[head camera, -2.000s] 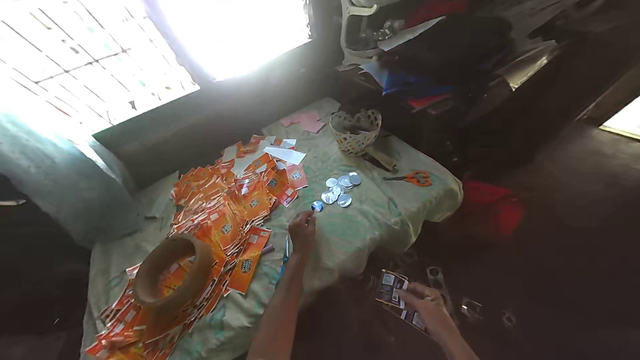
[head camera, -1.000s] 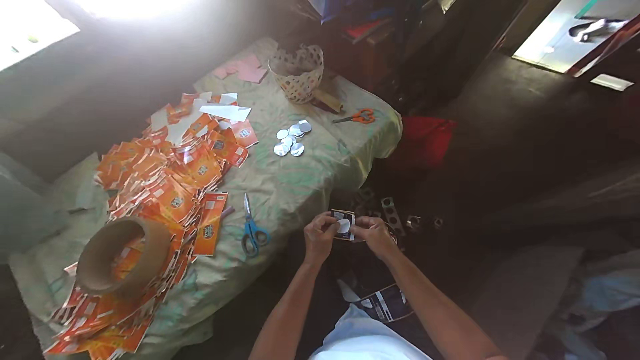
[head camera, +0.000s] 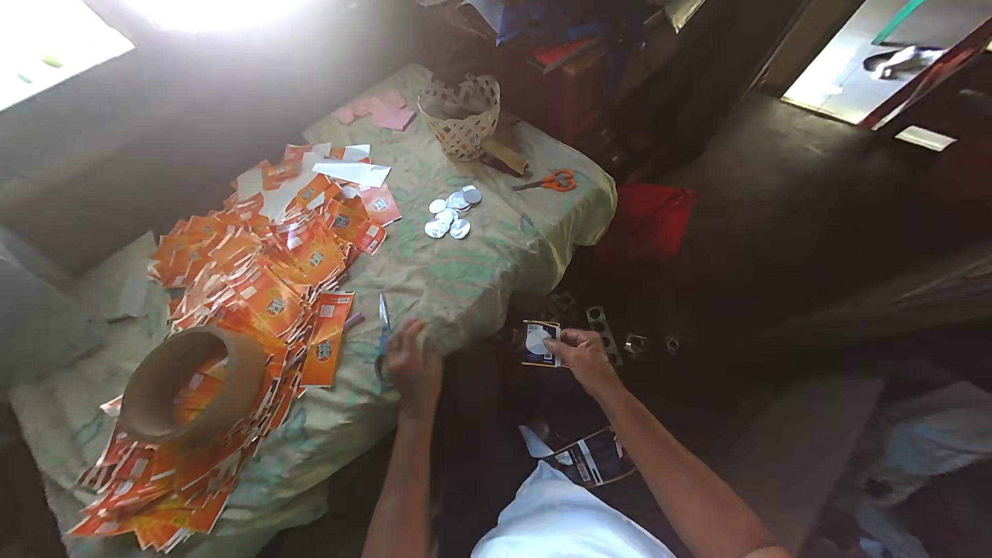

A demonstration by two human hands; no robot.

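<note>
My right hand (head camera: 585, 356) pinches a small dark printed packet piece (head camera: 540, 343) with a pale round disc on its face, held off the table's edge. My left hand (head camera: 413, 360), blurred, is at the table's front edge over the handles of blue-handled scissors (head camera: 384, 325), whose blades point away from me; whether its fingers grip them is unclear. Several silvery round discs (head camera: 459, 229) lie in a cluster on the cloth. Orange-handled scissors (head camera: 556, 180) rest near the far right corner. A large heap of orange printed packets (head camera: 271, 298) covers the left side.
A wide brown cardboard ring (head camera: 139, 387) sits on the orange heap. A woven basket (head camera: 463, 128) stands at the back beside pink paper pieces (head camera: 380, 108). The green patterned tablecloth (head camera: 496, 263) hangs over the edge. Dark printed sheets (head camera: 593, 461) lie low by my lap; a red cloth (head camera: 651, 213) is beyond.
A second ago both hands held the small dark piece together. My left hand has let go of it and moved left to the blue scissors; my right hand keeps the piece.
</note>
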